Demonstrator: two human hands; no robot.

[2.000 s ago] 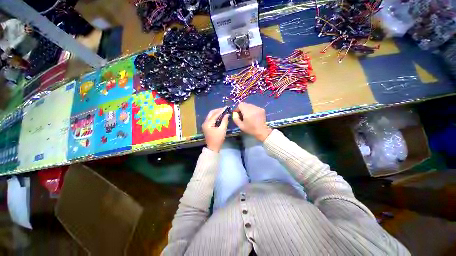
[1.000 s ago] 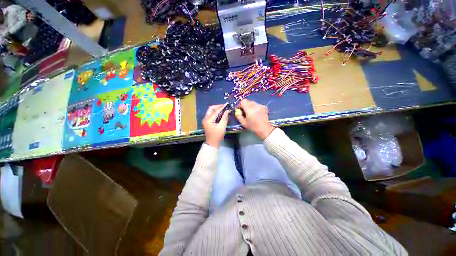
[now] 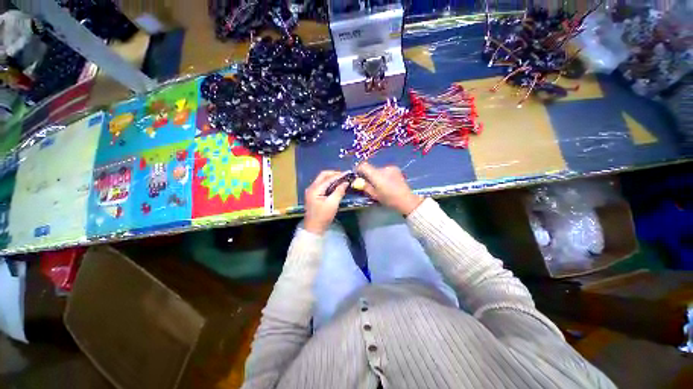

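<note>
My left hand (image 3: 322,199) is closed on a small black wired part (image 3: 340,182) over the bench's front edge. My right hand (image 3: 384,186) meets it from the right, its fingertips at the part's right end, with a small yellow spot at the fingertips. Whether the right fingers hold a lead is too small to tell. A bundle of short wire leads (image 3: 443,118), red ends to the right and pale ends to the left, lies beyond the hands. A dark heap of black wired parts (image 3: 277,95) with pale specks lies left of the silver-white bench machine (image 3: 370,57).
A red-black wire tangle (image 3: 536,49) lies back right, beside clear plastic bags. Dark wired heaps lie behind the machine. Printed panels (image 3: 144,171) cover the bench at left. An open box (image 3: 593,228) with clear bags stands under the right edge; a brown cardboard box (image 3: 133,315) is at lower left.
The black part has turned from steeply upright to a flatter slant between my hands. My right fingertips have closed in on it. The view has shifted slightly.
</note>
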